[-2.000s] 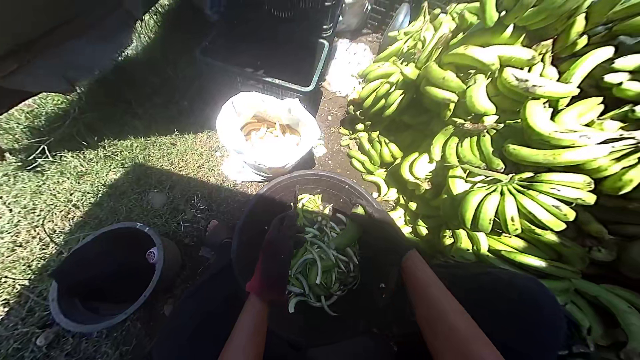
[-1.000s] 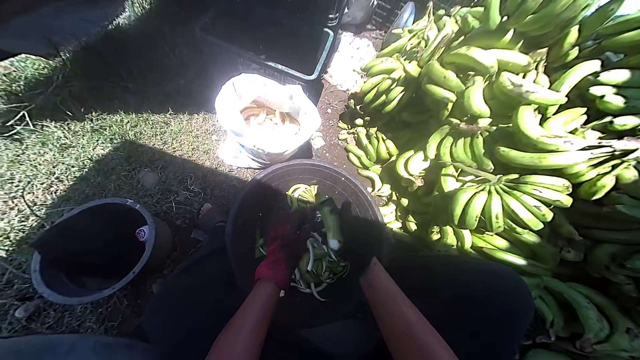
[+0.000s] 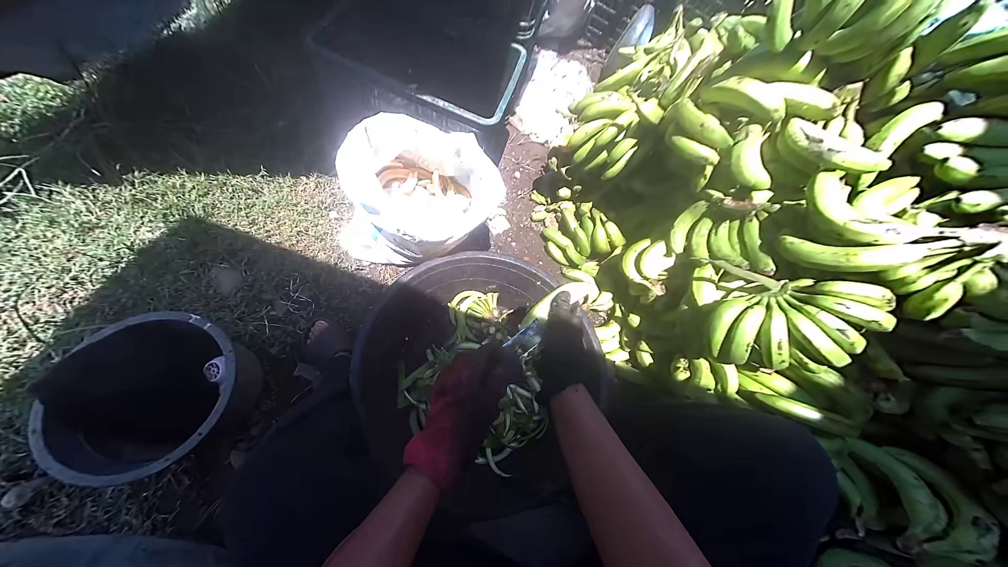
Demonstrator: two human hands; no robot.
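Observation:
My left hand (image 3: 465, 405), in a red and dark glove, is over a round dark tub (image 3: 488, 272); its fingers are in shadow, and what it holds is unclear. My right hand (image 3: 563, 350), in a dark glove, grips a green banana (image 3: 579, 292) near the tub's right rim. A small blue and shiny object (image 3: 524, 337), perhaps a blade or peeler, lies between the two hands; which one holds it cannot be told. Below them are strips of green peel (image 3: 520, 417). A small green banana bunch (image 3: 476, 303) rests in the tub behind my left hand.
A white sack (image 3: 370, 157) with peeled pieces stands beyond the tub, before a dark plastic crate (image 3: 504, 102). A large heap of green bananas (image 3: 776, 307) fills the right side. At left, a dark bucket (image 3: 228, 394) sits on grass.
Two seconds ago both hands were around a pile of peel strips. Now the strips lie in the tub, and my right hand has a green banana near the right rim.

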